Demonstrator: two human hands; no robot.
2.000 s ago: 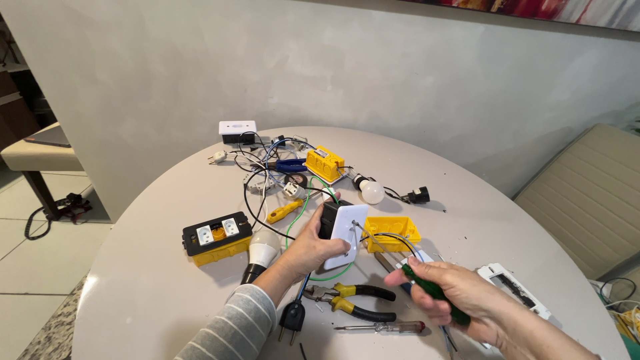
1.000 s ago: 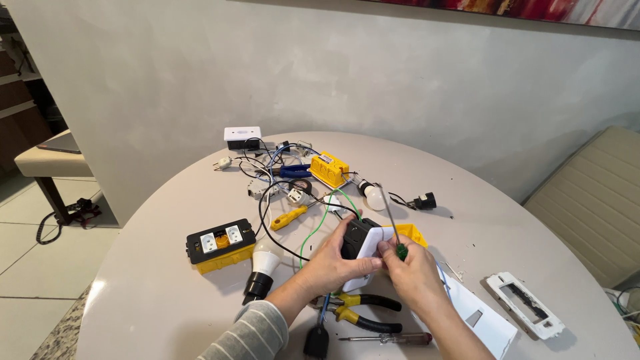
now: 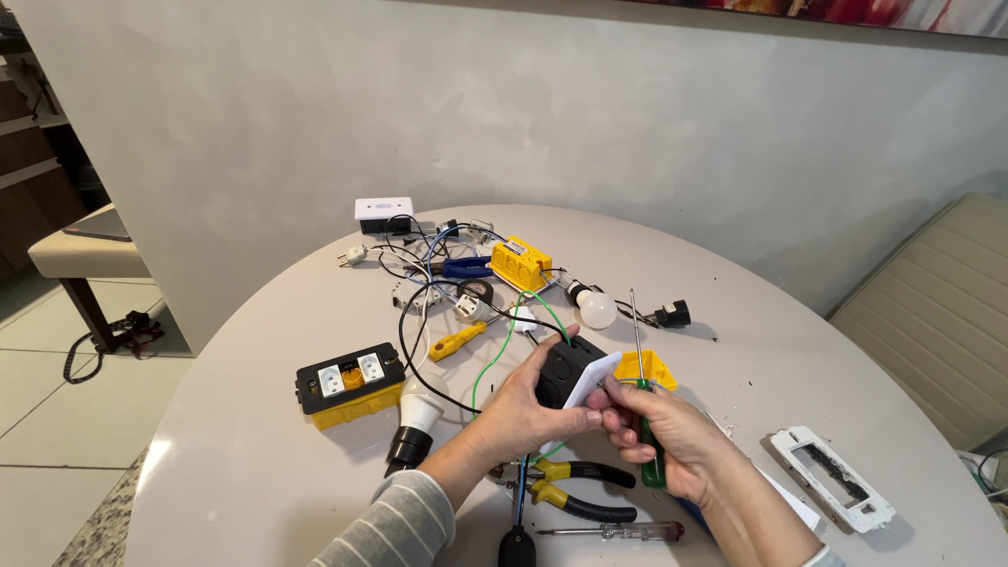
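Observation:
My left hand [image 3: 524,405] grips a black electrical box [image 3: 568,368] with a white cover plate [image 3: 594,378] on its right side. Green and black wires run out of the box's top. My right hand [image 3: 654,425] is closed around a green-handled screwdriver [image 3: 650,441], its shaft pointing up, while thumb and forefinger touch the face of the plate; what they pinch there is hidden. Below the hands lie pliers with yellow and black handles [image 3: 583,488], a clear-handled screwdriver [image 3: 622,531] and a black plug or socket [image 3: 516,547] on a cord.
A yellow box with two white sockets [image 3: 350,386] and a white bulb [image 3: 421,405] lie left. Behind are a yellow box [image 3: 520,264], blue-handled pliers [image 3: 465,268], another bulb [image 3: 596,309] and tangled wires. A white frame [image 3: 833,478] lies right, a yellow box [image 3: 650,368] behind my right hand.
The green screwdriver was held with its shaft toward the plate two seconds ago; its shaft now points up. My right hand has come in from the right to the plate.

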